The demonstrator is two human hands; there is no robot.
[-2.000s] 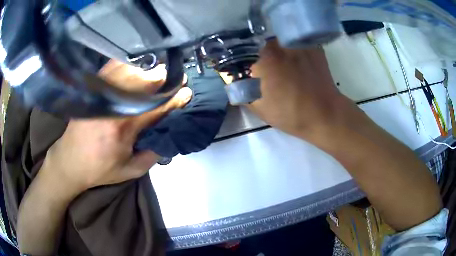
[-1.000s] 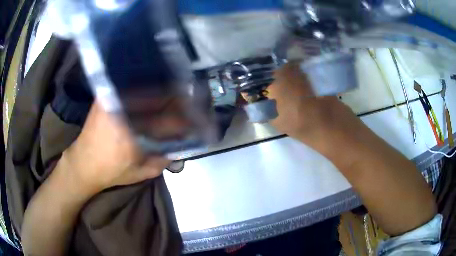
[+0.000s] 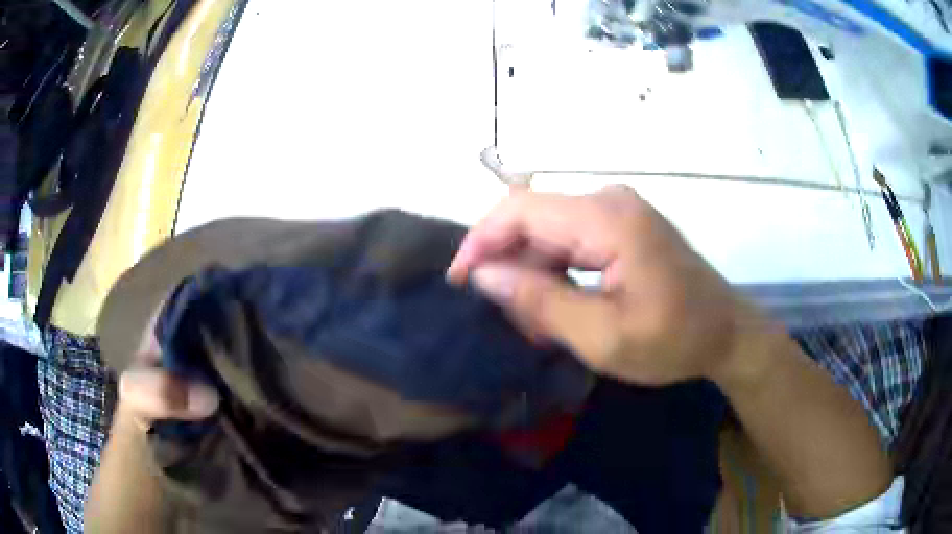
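The brown garment point(image 3: 355, 394) with its dark navy waistband point(image 3: 391, 323) is in front of me at the table's front edge, partly blurred. The band is spread into a wide loop. My left hand point(image 3: 167, 394) is closed on the band at its left end. My right hand point(image 3: 616, 282) is over the band's right end, with thumb and fingertips close together at its upper edge; blur hides whether they pinch the cloth.
The white table point(image 3: 344, 115) lies beyond the garment. The sewing machine parts point(image 3: 673, 42) are at the top right. A black pad point(image 3: 788, 63) and small tools point(image 3: 900, 224) lie at the right. Checked cloth point(image 3: 856, 365) hangs below the edge, and dark cloth is at the far left.
The view has shifted, and the machine head no longer blocks it. The waistband has come away from the needle area towards me and is spread out. My right hand has left the machine.
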